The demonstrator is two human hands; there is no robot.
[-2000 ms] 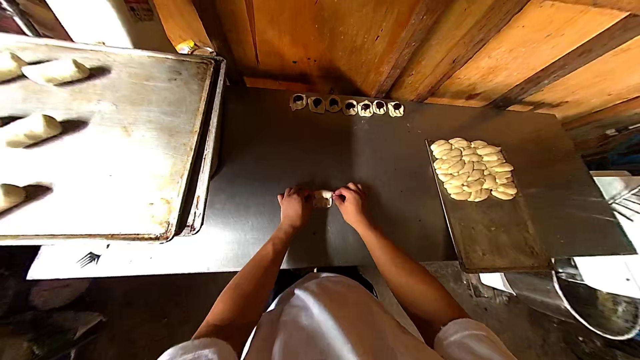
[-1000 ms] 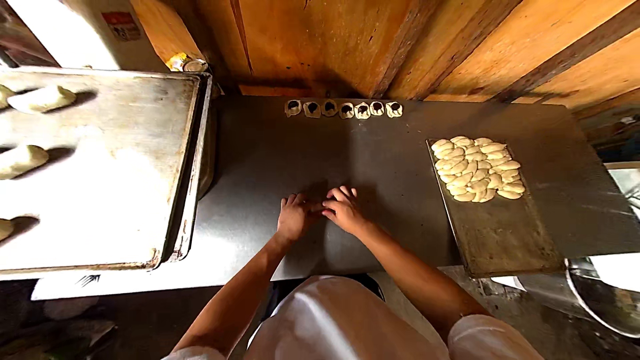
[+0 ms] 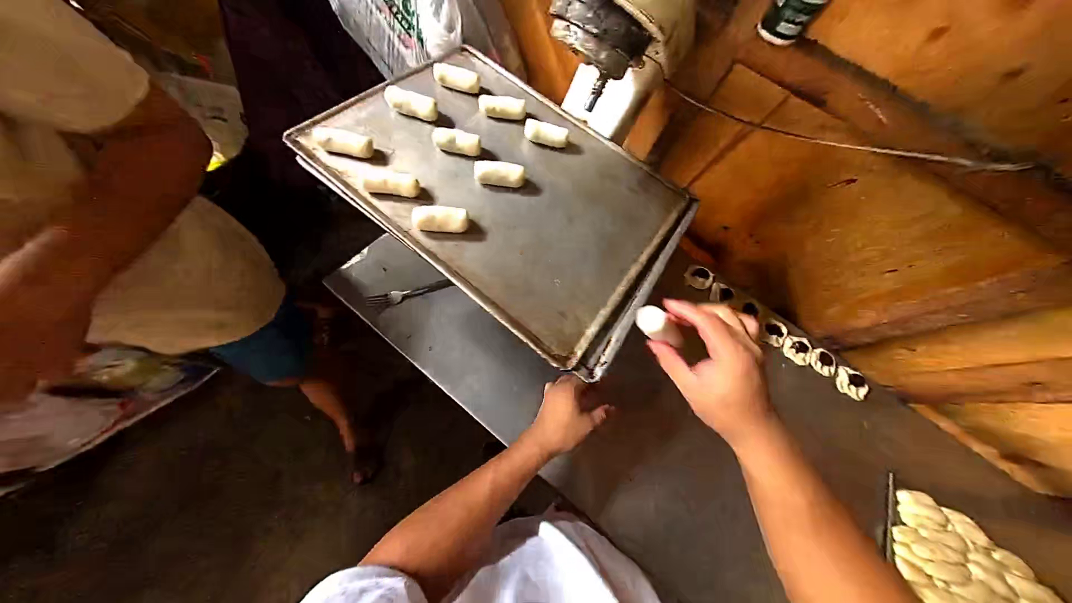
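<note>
My right hand holds a small white roll of dough between thumb and fingers, just off the right edge of the upper metal baking tray. At that tray's near corner is my left hand, its fingertips partly hidden below the rim; nothing shows in it. Several dough rolls, among them one nearest me, lie spaced in rows on the tray. A line of small dough pieces with dark filling runs along the back of the metal table.
Another person stands at the left. A fork lies on the table, partly under the trays. Pale dough pieces cover part of a tray at the lower right. A machine with a metal shaft stands behind the trays, beside a wooden wall.
The view has swung left. My hands were together over the table; now they are apart at the tray corner, and the right one has a dough roll raised in its fingers.
</note>
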